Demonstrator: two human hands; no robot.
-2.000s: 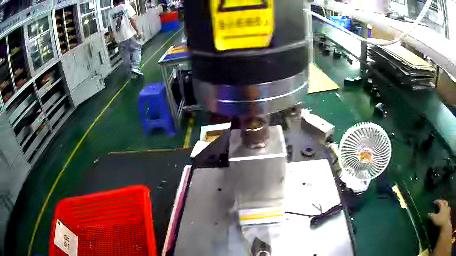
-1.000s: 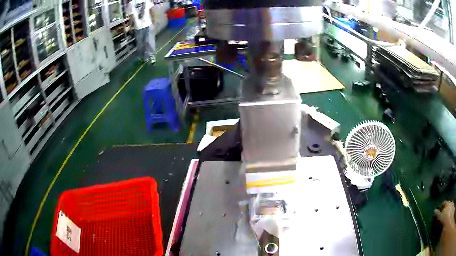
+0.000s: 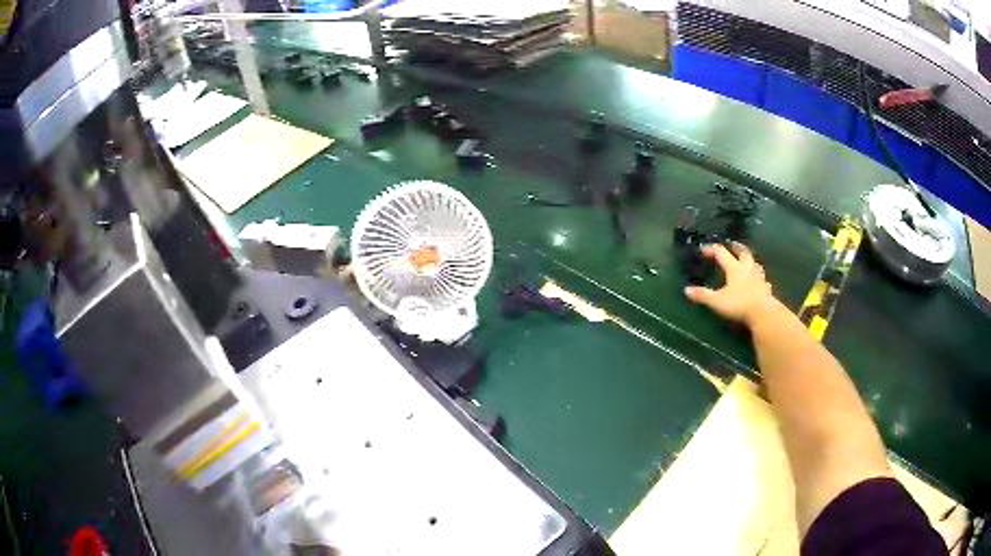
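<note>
My right hand reaches over the green conveyor belt with fingers apart. Its fingertips are beside a small black power adapter; I cannot tell whether they touch. More dark adapters lie further up the belt, such as one adapter. The silver horn hangs at the left, above the blurred fixture on the silver base plate. My left hand is not in view.
A white desk fan stands between plate and belt. A yellow-and-black guide bar crosses the belt beside my forearm. A white round device lies beyond it. Cardboard sheets lie near my arm; stacked sheets are at the back.
The view has swung right towards the belt, so horn and plate now lie at the left and the red basket is mostly out of view. My right hand has reached further over the belt.
</note>
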